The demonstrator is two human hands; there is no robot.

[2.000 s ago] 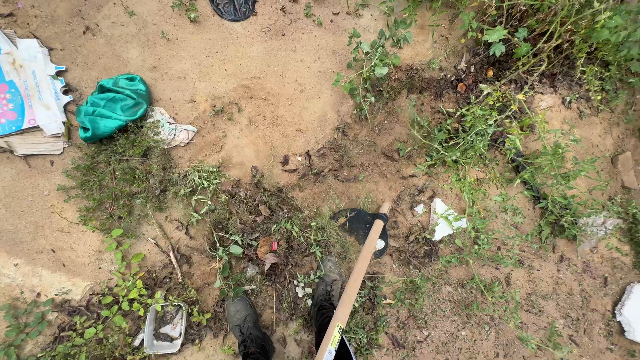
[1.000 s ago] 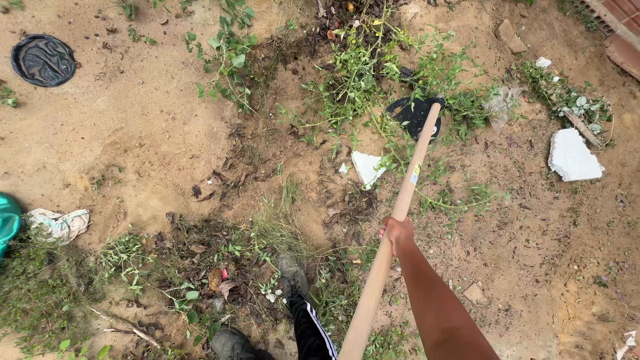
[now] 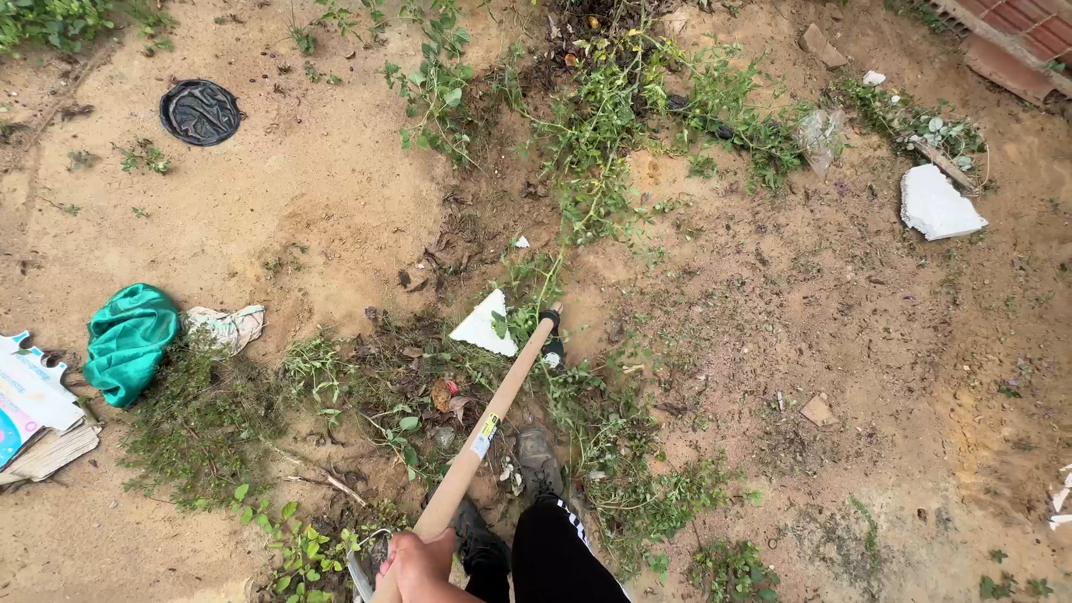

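Note:
My right hand (image 3: 419,565), at the bottom edge, is closed around the pale wooden handle (image 3: 469,461) of a hoe. The handle slants up to the right, passing above my boots. At its far end the black metal hoe head (image 3: 553,342) is down among uprooted green vines (image 3: 578,226), just right of a white triangular fragment (image 3: 486,325). A sticker is on the handle. My left hand is out of view. Weeds and dry leaves (image 3: 394,360) lie left of the handle, and more weeds (image 3: 620,452) spread to its right.
My boots (image 3: 538,461) stand beside the weeds. Green cloth (image 3: 131,343), crumpled pale fabric (image 3: 226,327) and torn cardboard (image 3: 50,452) lie left. A round black object (image 3: 199,112) is upper left. A white slab (image 3: 938,203) and bricks (image 3: 1009,71) are at right.
The hoe head has come back from the upper vines towards my boots, and vines now trail beside the white fragment. My right hand is now lower in view. The view has shifted.

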